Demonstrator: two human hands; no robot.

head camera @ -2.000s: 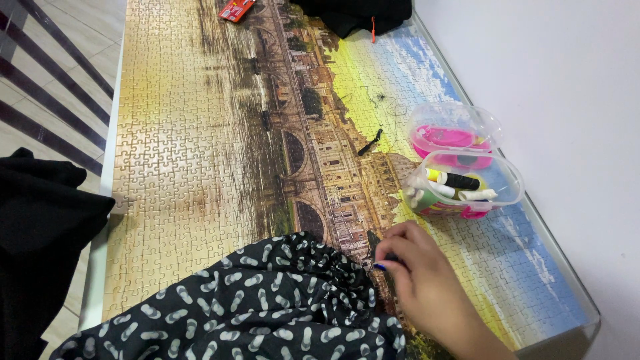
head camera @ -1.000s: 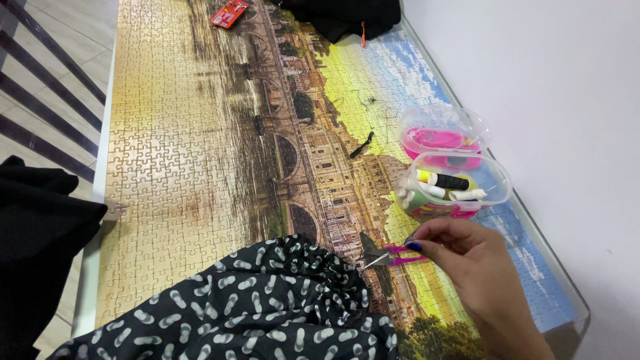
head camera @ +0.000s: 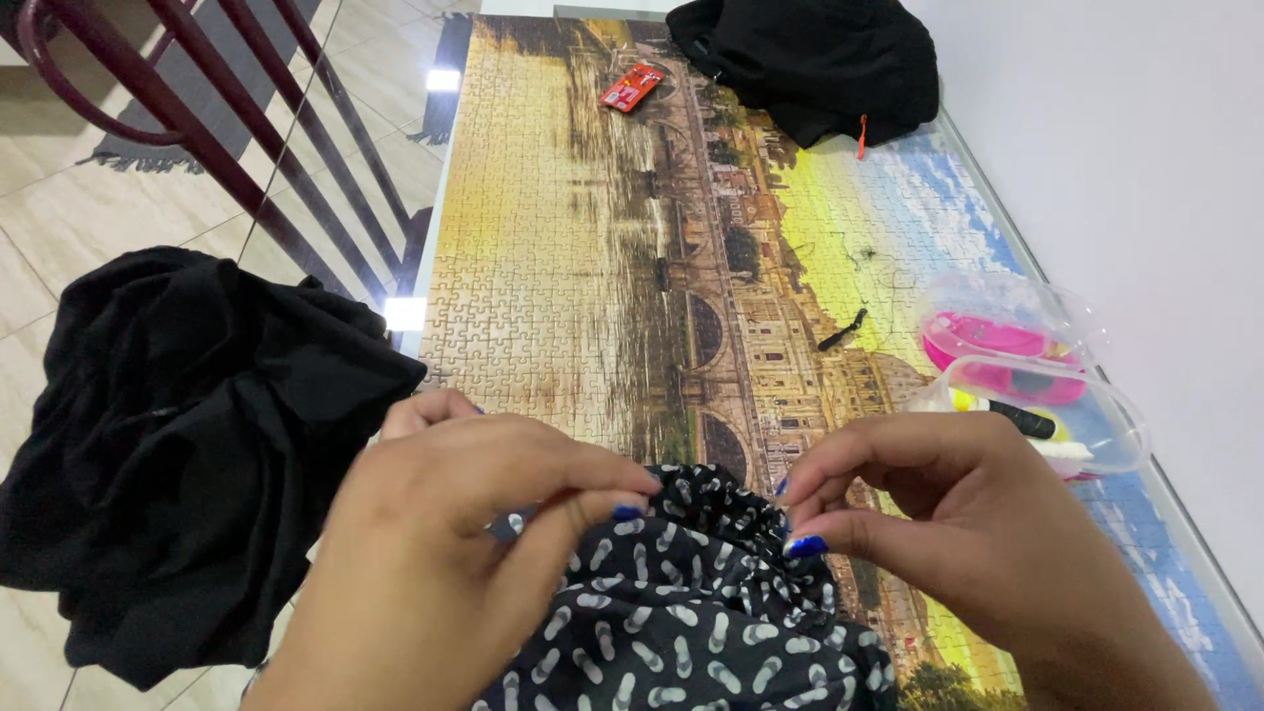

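Note:
A black fabric with a flip-flop print [head camera: 681, 632] lies gathered at the near edge of the table, over a jigsaw puzzle [head camera: 553, 326]. My left hand [head camera: 464, 533] is above the fabric's left part, thumb and forefinger pinched together. To its right, my right hand [head camera: 938, 513] is beside the gathered edge, its thumb and fingertips close together. Whether a thread or needle is between the fingertips of either hand is too fine to tell. Behind my right hand stands a clear plastic container [head camera: 1121, 444] with thread spools, including a black one [head camera: 1022, 419].
Black cloth [head camera: 188, 425] hangs at the left, near a dark red chair [head camera: 247, 168]. Another black garment [head camera: 820, 69] lies at the far end by a red packet [head camera: 632, 87]. A small black strip [head camera: 842, 330] rests on the puzzle. A wall borders the right side.
My left hand has come into view over the printed fabric. The pink-handled scissors, in my right hand one second ago, are no longer seen there. The view has shifted.

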